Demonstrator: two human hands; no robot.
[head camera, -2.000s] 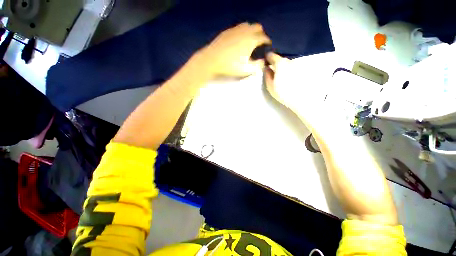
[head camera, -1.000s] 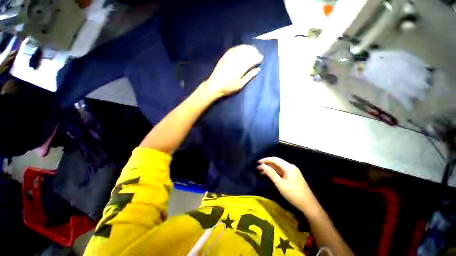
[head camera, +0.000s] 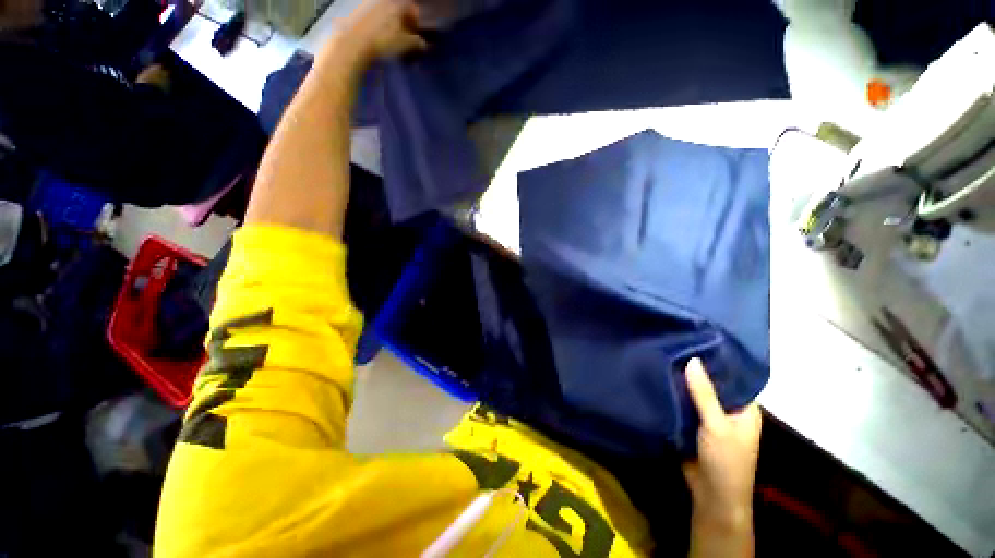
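A navy cut panel (head camera: 655, 234) lies over the front edge of the white table and hangs down toward my lap. My right hand (head camera: 722, 447) grips its lower right edge, thumb on top. A longer navy part-sewn garment (head camera: 666, 55) lies across the back of the table, and its left part hangs in folds. My left hand (head camera: 384, 27) is at the top left, holding this garment's left part; its fingers are partly blurred. The sewing machine (head camera: 938, 142) stands at the right, its foot just right of the panel.
Red-handled thread snips (head camera: 919, 360) lie on the table at the right. A blue basket (head camera: 409, 294) with dark cloth is below the table edge. A red basket (head camera: 164, 381) is on the floor at the left. A person's hand (head camera: 154, 76) shows at the far upper left.
My left hand has moved up and left from the panel, drawing the garment's left part with it. My right hand has risen from my lap area and taken hold of the panel's edge.
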